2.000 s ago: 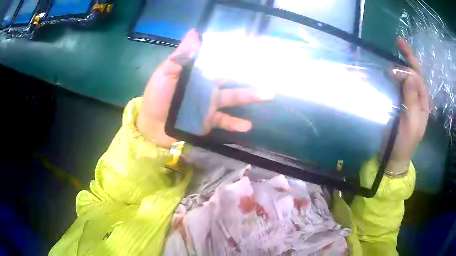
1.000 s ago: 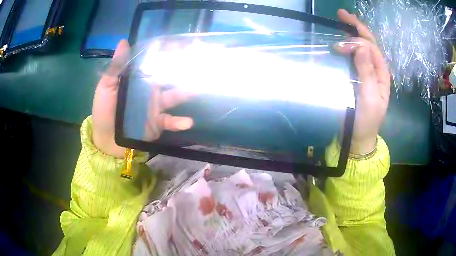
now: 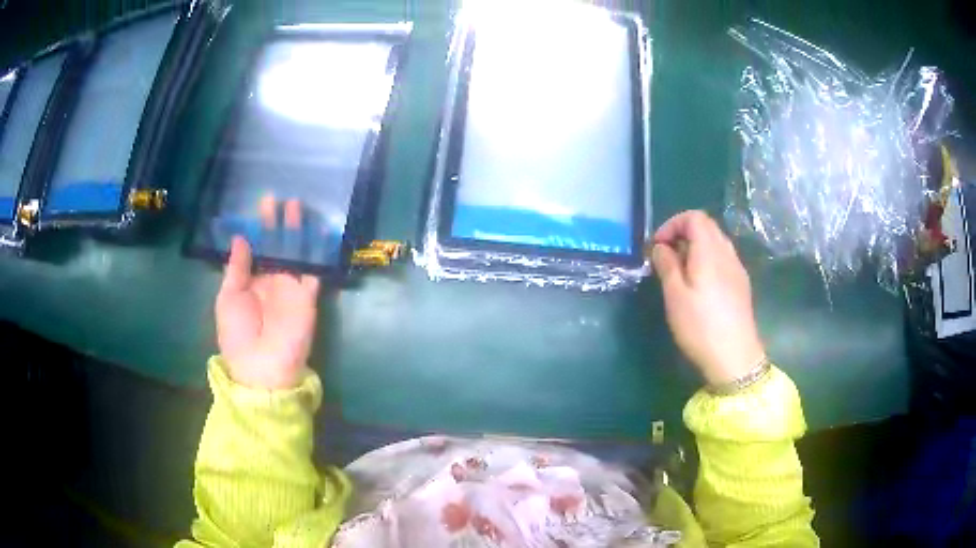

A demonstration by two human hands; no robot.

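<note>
A black-bordered touch panel (image 3: 289, 161) lies or hovers over the green bench at left, a gold flex cable (image 3: 377, 254) at its lower right corner. My left hand (image 3: 265, 316) holds its lower edge, thumb at the edge and fingers seen through the glass beneath. A working stack of panels (image 3: 546, 139) lies at centre, with a pale face, a blue band and shiny plastic edges. My right hand (image 3: 706, 294) is at its lower right corner, thumb and fingertips together; whether they pinch the plastic edge cannot be made out.
More black-framed panels (image 3: 96, 118) with gold tabs lie at far left. A crumpled clear film pile (image 3: 845, 161) lies at right. Beside it is a white rectangle with a black outline (image 3: 952, 273). The bench's front edge (image 3: 514, 432) runs just before my body.
The panel both hands held up in front of me has moved down to the left, held now by my left hand only. My right hand has let go and moved to the centre stack's corner.
</note>
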